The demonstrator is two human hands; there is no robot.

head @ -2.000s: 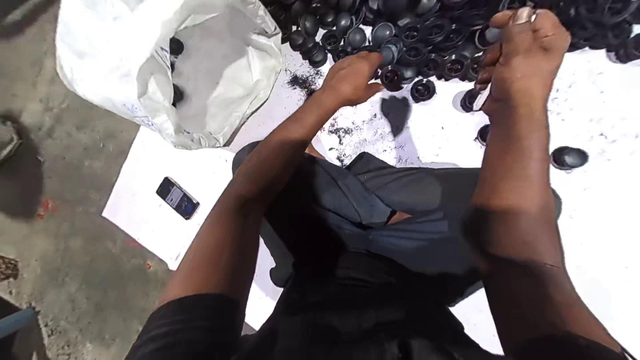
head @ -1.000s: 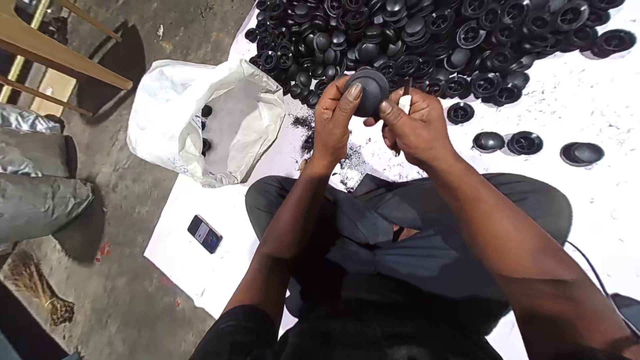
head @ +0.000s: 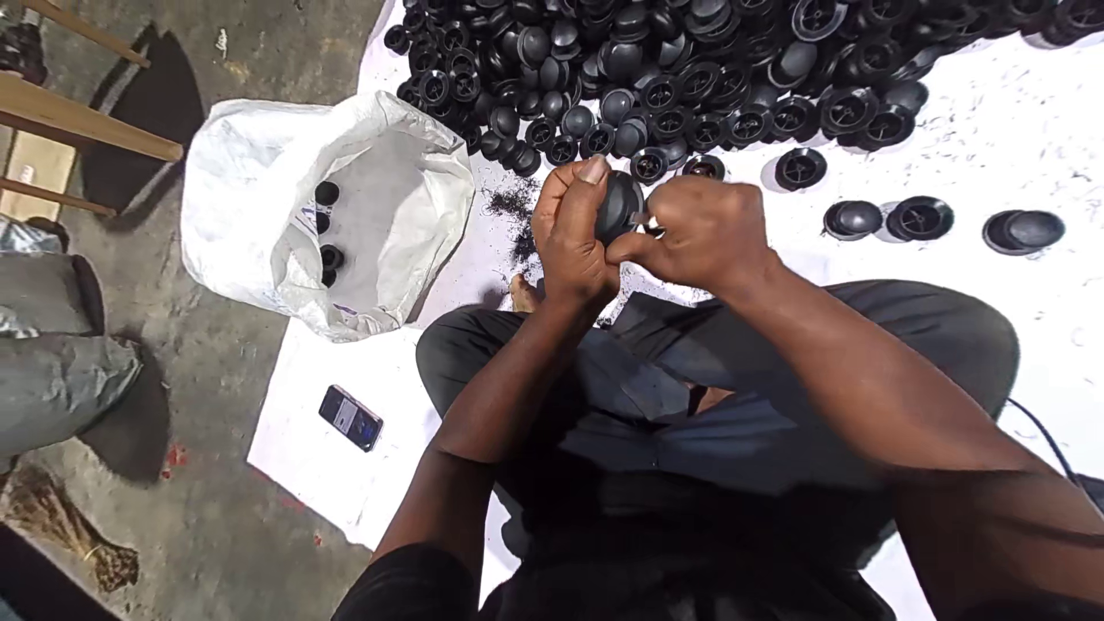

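My left hand (head: 571, 228) grips a round black plastic cap (head: 617, 207) by its side, the thumb on top. My right hand (head: 703, 228) is closed around a small tool (head: 645, 222), mostly hidden, whose light-coloured part shows against the cap's right edge. Whether the tool is a knife cannot be told. Beyond both hands lies a large pile of similar black caps (head: 621, 60), some domed side up, others showing a spoked inside. Black shavings (head: 515, 207) lie on the white sheet left of my hands.
A white woven sack (head: 250, 198) lies open at the left with several black pieces inside. A phone (head: 351, 418) rests on the white sheet (head: 302, 448). Separate caps (head: 1024, 231) lie at the right. Grey bags (head: 60, 388), wooden legs (head: 95, 125) and a broom (head: 65, 526) are at far left.
Two seconds ago my hands were apart at the pile; now they are together at one cap. Since one second ago, my right hand has turned, its knuckles now uppermost.
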